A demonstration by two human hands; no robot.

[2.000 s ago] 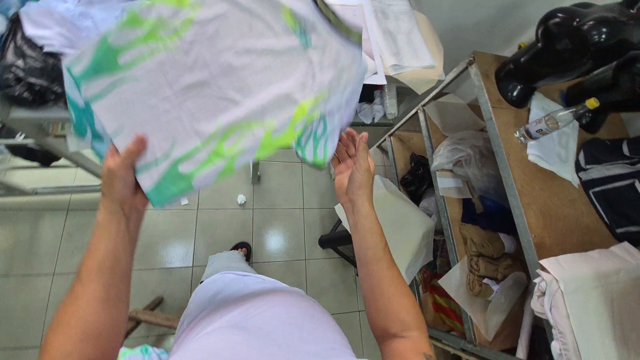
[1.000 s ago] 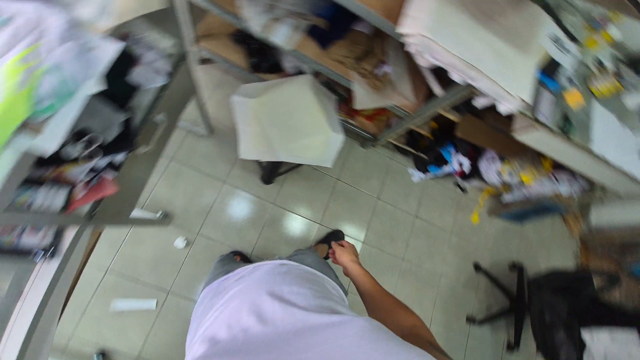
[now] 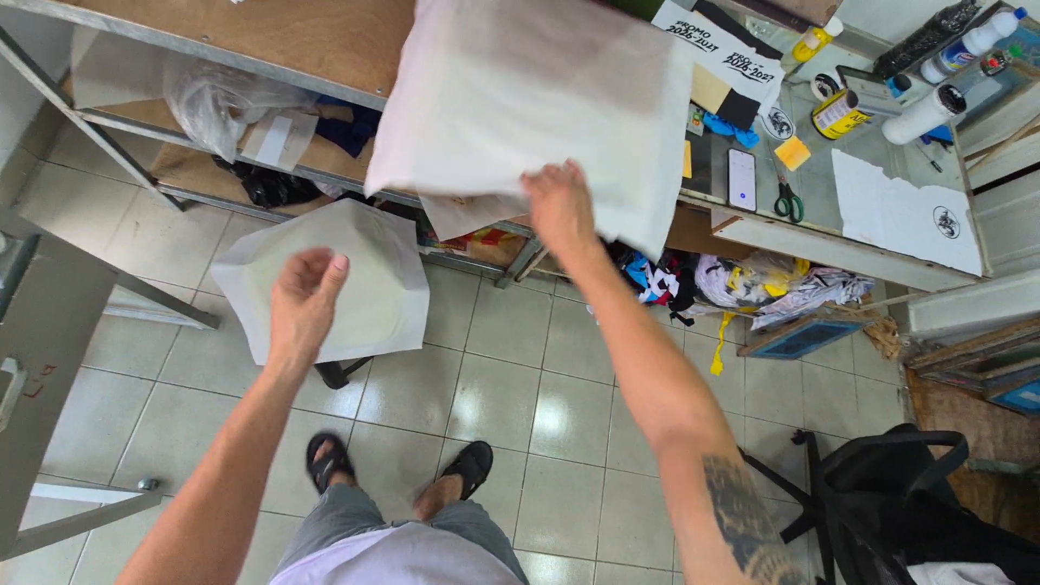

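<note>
A large sheet of white fabric (image 3: pixel 536 106), blurred along its lower edge, hangs over the shelf front. My right hand (image 3: pixel 561 203) grips its lower edge, fingers curled on the cloth. My left hand (image 3: pixel 310 296) is in the air with nothing in it, fingers loosely curled and the thumb apart. Below and behind that hand, a stool covered with a white sheet (image 3: pixel 382 292) stands on the tiles. The rest of the cloth's support is hidden beneath it.
A metal-framed shelf (image 3: pixel 268 73) holds plastic bags and cloth. The worktable at right carries scissors (image 3: pixel 788 201), a phone (image 3: pixel 742 180), a yellow can (image 3: pixel 841 115) and bottles. Fabric scraps (image 3: pixel 764 284) lie beneath. An office chair (image 3: pixel 886 479) stands lower right; a grey metal table (image 3: pixel 49 325) is left.
The view has swung right toward the shelf and worktable. The green-and-white printed cloth between my hands two seconds ago is out of view. My right hand, low by my foot one second ago, is at the white fabric.
</note>
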